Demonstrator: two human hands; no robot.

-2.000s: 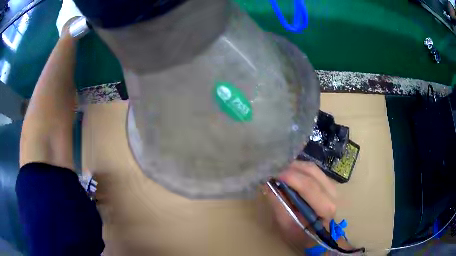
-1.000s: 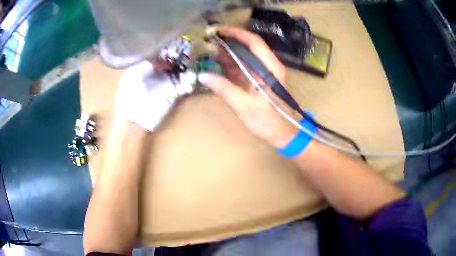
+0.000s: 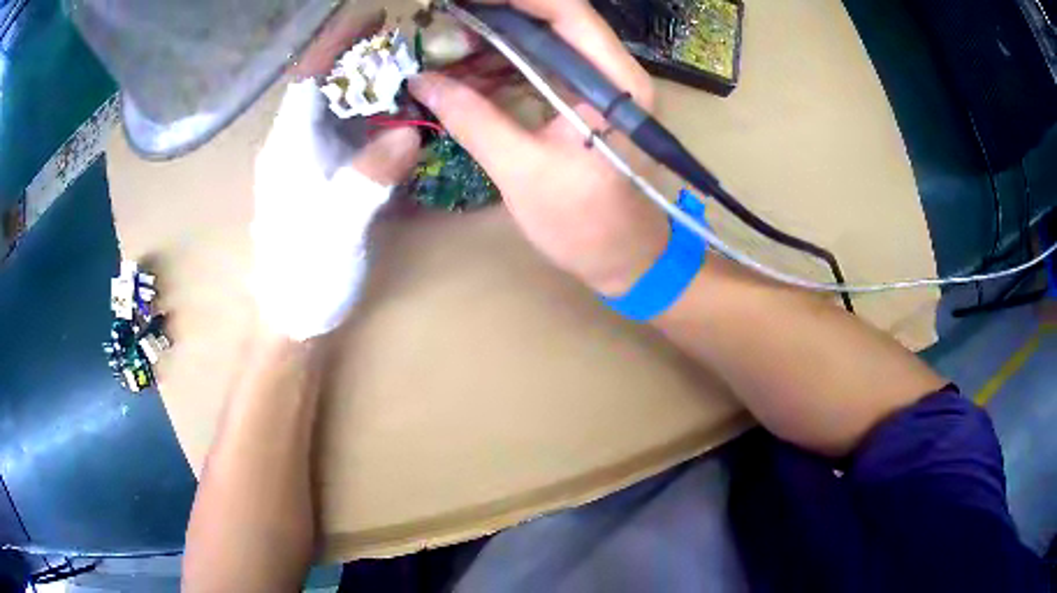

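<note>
My gloved left hand holds a white plastic housing at the upper left of the cardboard. A red wire runs below the housing. A green circuit board with small parts hangs under and between my hands. My right hand holds the soldering iron, with a silvery feed tube along it. The iron's tip is at the top edge, and I cannot tell whether it touches anything. My right thumb and fingers are close to the housing; contact is unclear.
The grey fume hood covers the upper left. The iron stand's tray with yellow cleaner is at the top right. Small assemblies lie at the left on the cardboard's edge. The cardboard sheet lies under my arms.
My left hand came from the far upper left to beside my right hand and now holds the housing. The view has tilted down, and the hood and stand sit higher in it.
</note>
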